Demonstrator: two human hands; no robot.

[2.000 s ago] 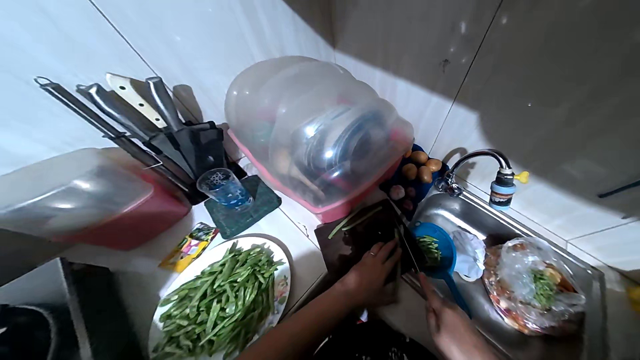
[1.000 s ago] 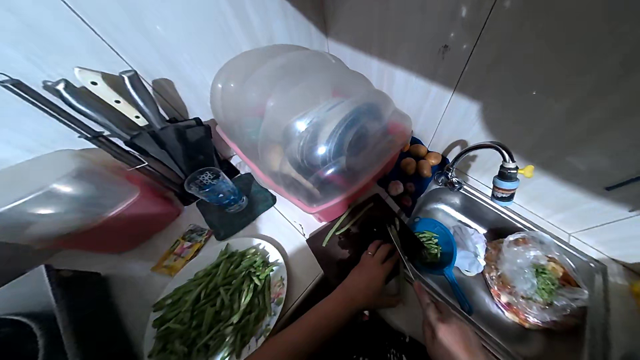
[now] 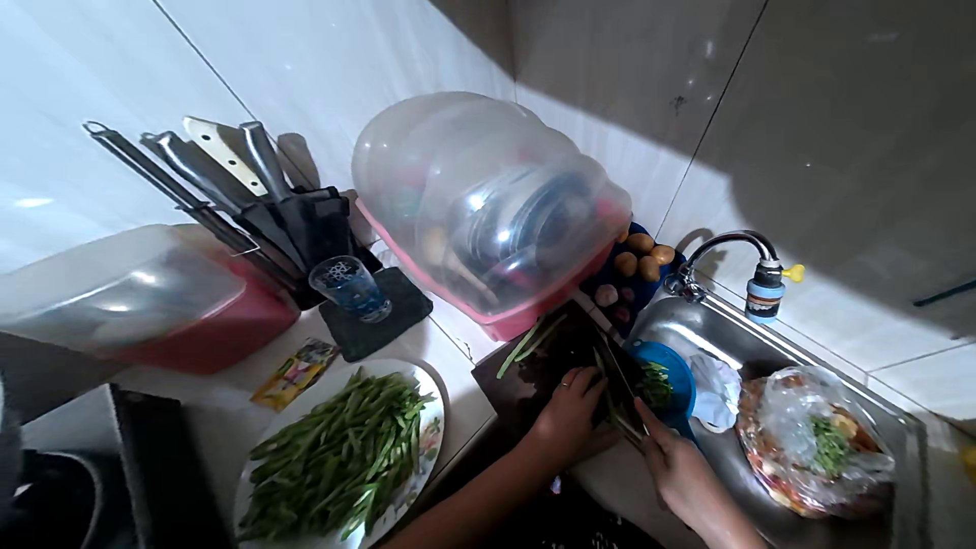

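Observation:
My left hand (image 3: 572, 415), with a ring on one finger, presses green beans (image 3: 610, 393) against a dark cutting board (image 3: 507, 381). My right hand (image 3: 671, 465) grips a kitchen knife (image 3: 621, 374) whose blade lies along the beans beside my left fingers. A few loose beans (image 3: 526, 345) rest on the board's far left part. Close to the blade, a blue plastic colander (image 3: 682, 377) at the sink's edge holds chopped green pieces (image 3: 653, 385). On the left, a floral plate (image 3: 435, 435) bears a heap of sliced green beans (image 3: 335, 450).
A pink dish rack with a clear cover (image 3: 488, 206) stands behind the board. Potatoes (image 3: 648, 255) lie near the faucet (image 3: 732, 244). The steel sink (image 3: 907, 457) holds a plastic-wrapped bundle of food (image 3: 808, 450). A knife block (image 3: 320, 217) and plastic cup (image 3: 351, 290) are at left.
The view has shifted somewhat. My left hand stays on the beans and my right hand keeps hold of the knife, whose blade has changed its angle slightly.

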